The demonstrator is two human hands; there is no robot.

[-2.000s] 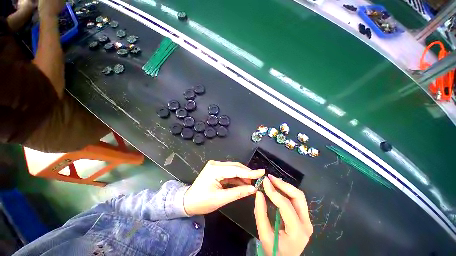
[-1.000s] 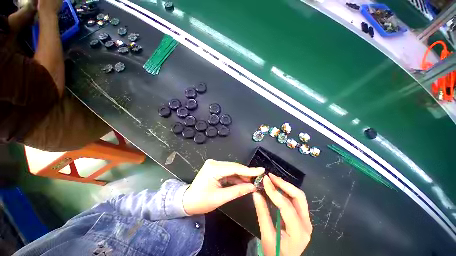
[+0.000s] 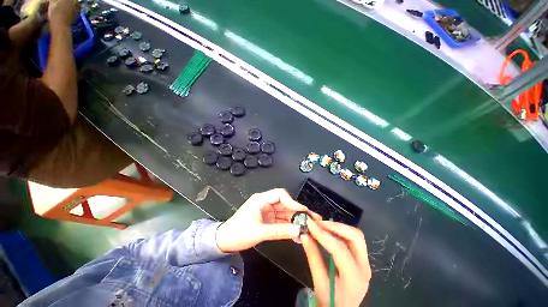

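A small round electronic unit point(image 3: 300, 220) with a dark rim and a greenish detailed face is held at the fingertips above the bench's near edge. My left hand point(image 3: 255, 225) grips it from the left between thumb and fingers. My right hand point(image 3: 340, 255) touches it from the right with its fingertips. A thin green wire point(image 3: 331, 280) runs down through my right hand. Where the wire's upper end lies is hidden by the fingers. A black shallow tray point(image 3: 329, 202) lies just behind my hands.
Black round caps point(image 3: 238, 154) lie mid-bench. Open sub-assemblies point(image 3: 347, 174) lie behind the tray. Green wire bundles lie at the left point(image 3: 191, 73) and right point(image 3: 426, 199). A green belt point(image 3: 360, 78) runs beyond a white rail. A neighbouring person's arm point(image 3: 62, 66) is at upper left.
The round unit has tilted so its face now shows, and it has shifted slightly left. My left fingers have opened out somewhat behind it. Discs on the belt have moved left.
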